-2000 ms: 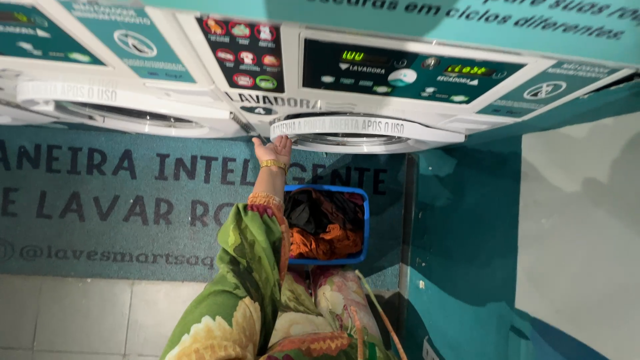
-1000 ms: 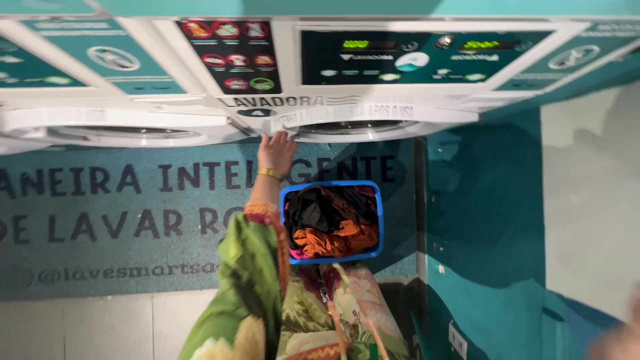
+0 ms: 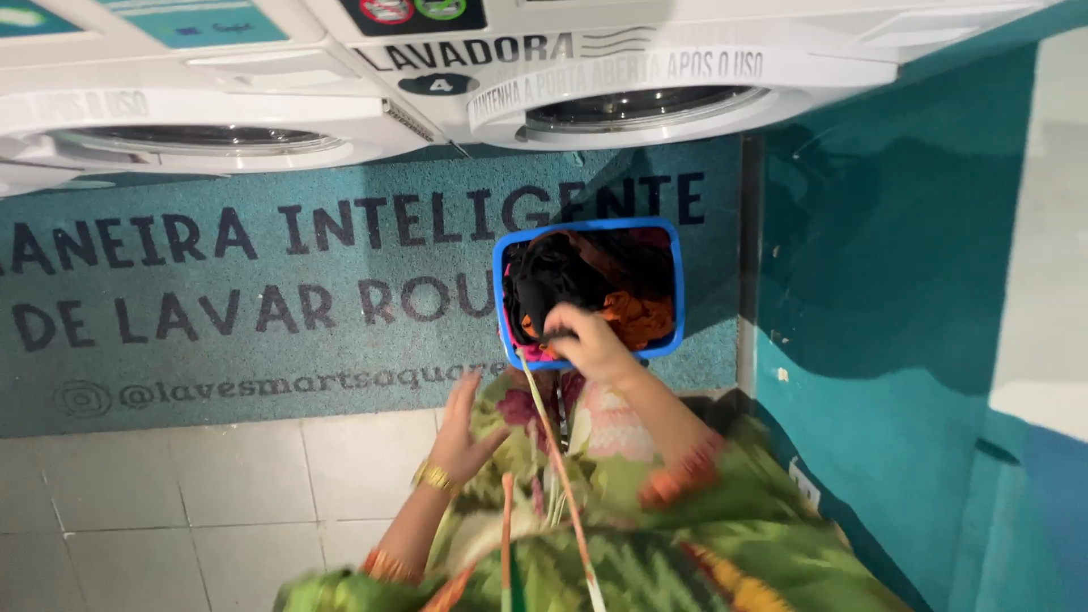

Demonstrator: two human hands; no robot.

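A blue plastic basket (image 3: 680, 293) stands on the teal mat, filled with black cloth (image 3: 552, 272), orange cloth (image 3: 642, 319) and some pink cloth. Over the basket's near part is my right hand (image 3: 595, 344), its fingers bent at the black and orange cloth; blur hides whether they grip any. My left hand (image 3: 463, 433), with a gold-coloured watch or bracelet at the wrist, is left of the basket and nearer my body. Its fingers are apart and it holds nothing. Beyond the basket is the round white door (image 3: 510, 123) of a washing machine.
A second machine with a round door (image 3: 357, 127) adjoins on the left. The lettered mat (image 3: 255, 289) lies before both machines, with pale floor tiles (image 3: 246, 476) nearer me. A teal wall (image 3: 867, 297) rises on the right. Cords hang from my patterned clothing.
My left hand has come back from the machine's door edge to beside the basket. My right hand now reaches over the basket. The view has tilted down.
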